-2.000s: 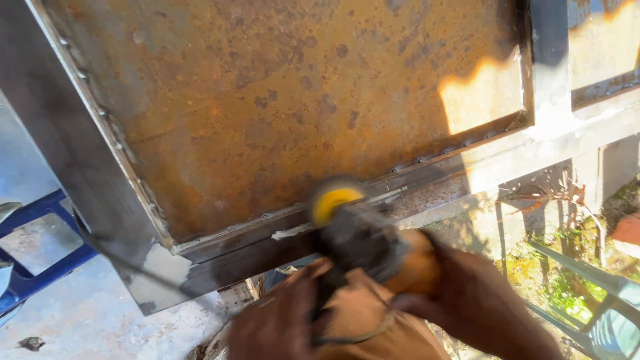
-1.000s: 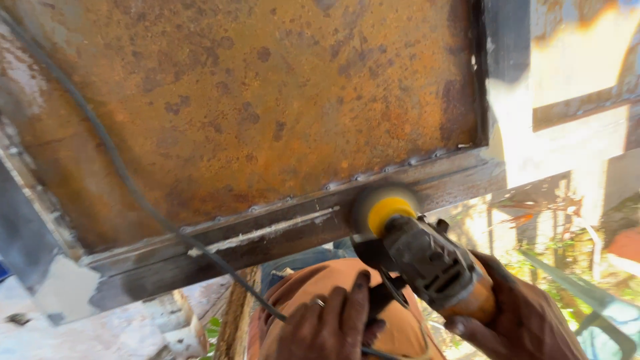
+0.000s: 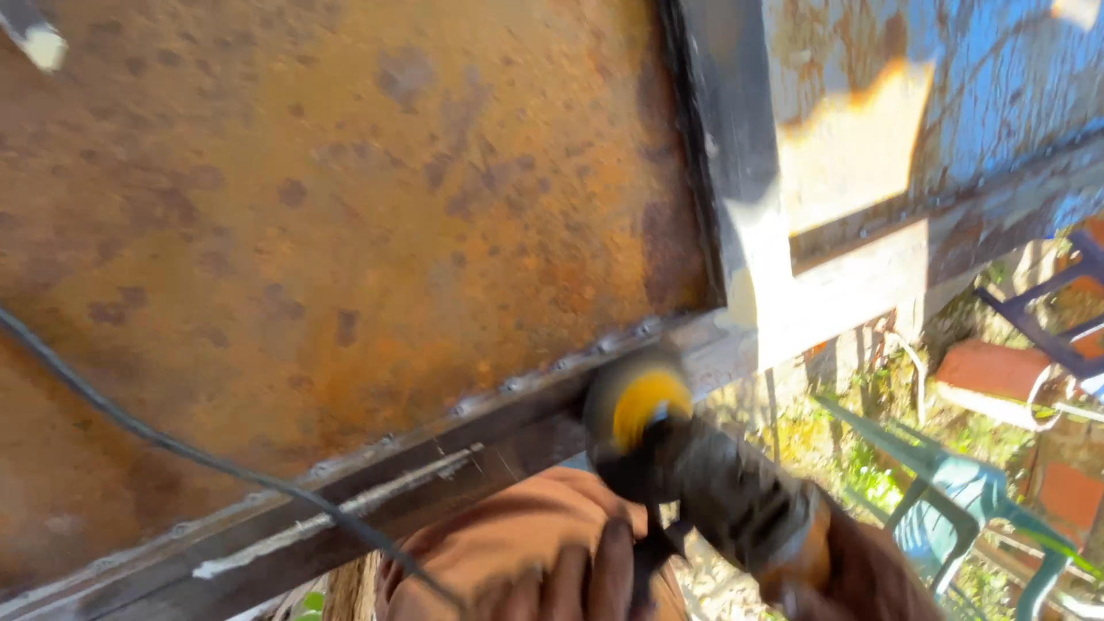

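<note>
An angle grinder (image 3: pixel 733 483) with a blurred round wheel (image 3: pixel 638 410), yellow at its centre, lies over the lower bar of a dark steel frame (image 3: pixel 526 431). My right hand (image 3: pixel 871 569) is closed round the rear of its body, low at the right. My left hand (image 3: pixel 578 582) is at the black side handle, fingers curled by it and partly cut off by the lower edge. The wheel is at the bar, just below a row of weld beads along a rusty sheet metal panel (image 3: pixel 388 216). Whether it touches the steel is blurred.
A dark cable (image 3: pixel 172 444) hangs across the panel and bar at the left. A second panel (image 3: pixel 975 103) adjoins at the right, partly sunlit. Below it stand a green plastic chair (image 3: pixel 957 483), a dark blue plastic frame (image 3: pixel 1044 319) and terracotta-coloured pieces (image 3: pixel 992 371).
The grinder has moved rightward along the lower bar, towards the frame's upright, with both hands. The view has shifted right. The cable crosses the panel now, as it did one second ago.
</note>
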